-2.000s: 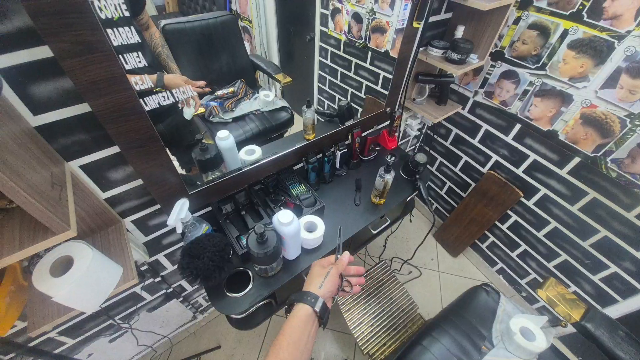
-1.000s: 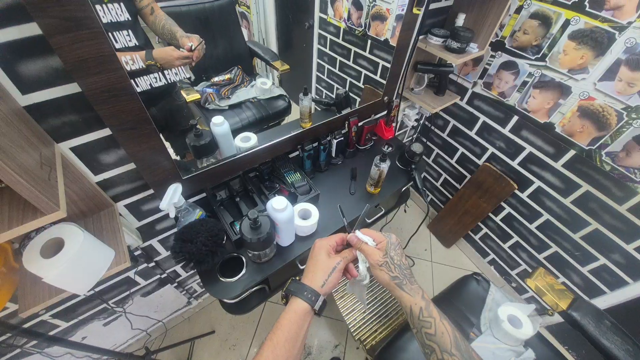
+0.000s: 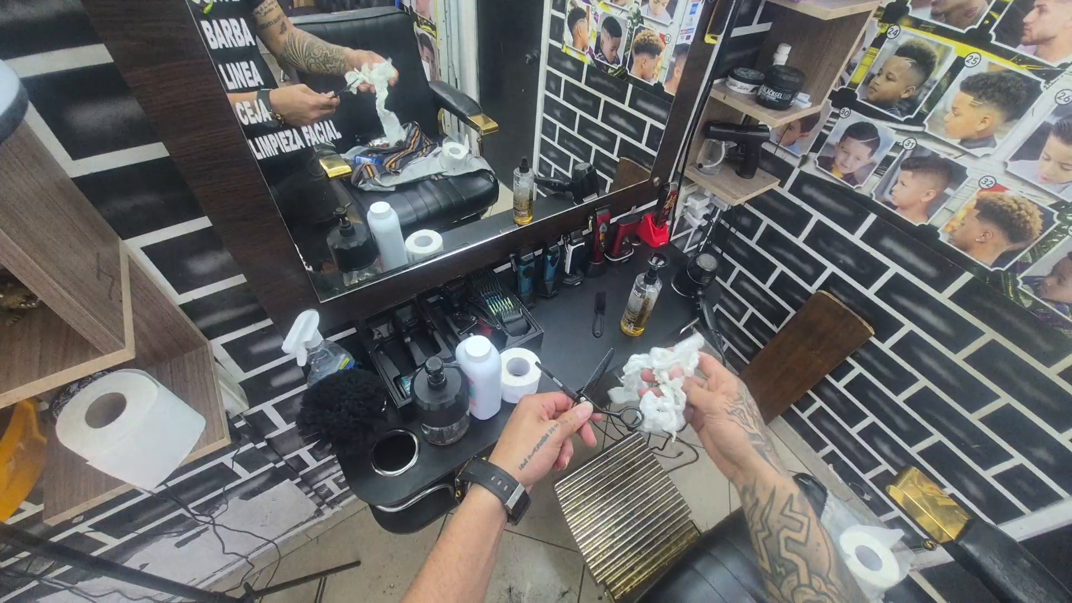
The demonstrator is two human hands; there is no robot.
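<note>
My left hand (image 3: 544, 431) holds a pair of hair scissors (image 3: 590, 394) with the blades spread apart. Close on its right, my right hand (image 3: 720, 402) grips a crumpled white tissue (image 3: 662, 381). Both hands are over the front edge of the black counter (image 3: 578, 327). Behind my left hand stand a toilet paper roll (image 3: 520, 374), a white bottle (image 3: 479, 377) and a dark pump bottle (image 3: 440, 402). A bottle of amber liquid (image 3: 641, 297) stands beyond the tissue, with a small black comb or brush (image 3: 599, 314) to its left.
Hair clippers (image 3: 548, 270) line the counter's back under a wall mirror (image 3: 502, 226). A black neck duster (image 3: 343, 409) and a spray bottle (image 3: 314, 347) are at left. Below my hands is a ribbed metal footrest (image 3: 626, 515); a black barber chair (image 3: 712, 561) stands at lower right.
My right hand, out of view two seconds ago, came to the scissors with the tissue and has since moved apart from them to the right. The scissors' blades now stand spread in my left hand.
</note>
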